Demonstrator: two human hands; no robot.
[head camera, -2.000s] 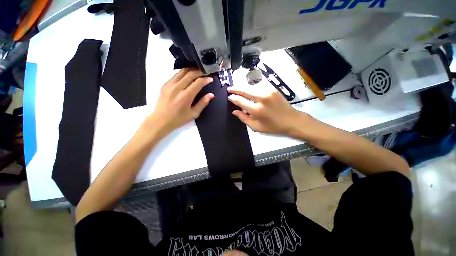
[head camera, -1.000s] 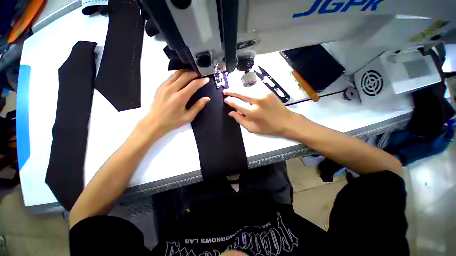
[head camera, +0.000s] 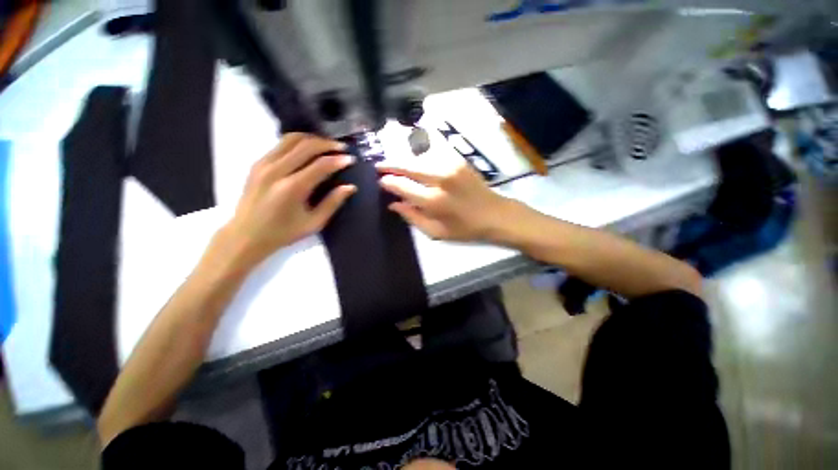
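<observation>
A black fabric panel (head camera: 375, 266) lies lengthwise under the sewing machine head (head camera: 551, 46) and hangs over the table's front edge. My left hand (head camera: 292, 188) rests on its left side, fingers bent and thumb apart, pressing it flat. My right hand (head camera: 441, 202) touches its right edge with the fingertips, near the presser foot (head camera: 369, 145). Neither hand is closed round the cloth. The frame is blurred, so the needle and any stitches cannot be told.
Two black panels (head camera: 89, 239) lie at left on the white table. Right of the foot are black snips (head camera: 469, 151), a dark square pad (head camera: 542, 110) and an orange-brown stick (head camera: 526, 147). Cloth heaps (head camera: 735, 229) lie beyond the table at right.
The whole view has shifted, so everything sits further left and is more blurred. Both hands keep nearly the same places beside the foot; any small feed of the panel cannot be told.
</observation>
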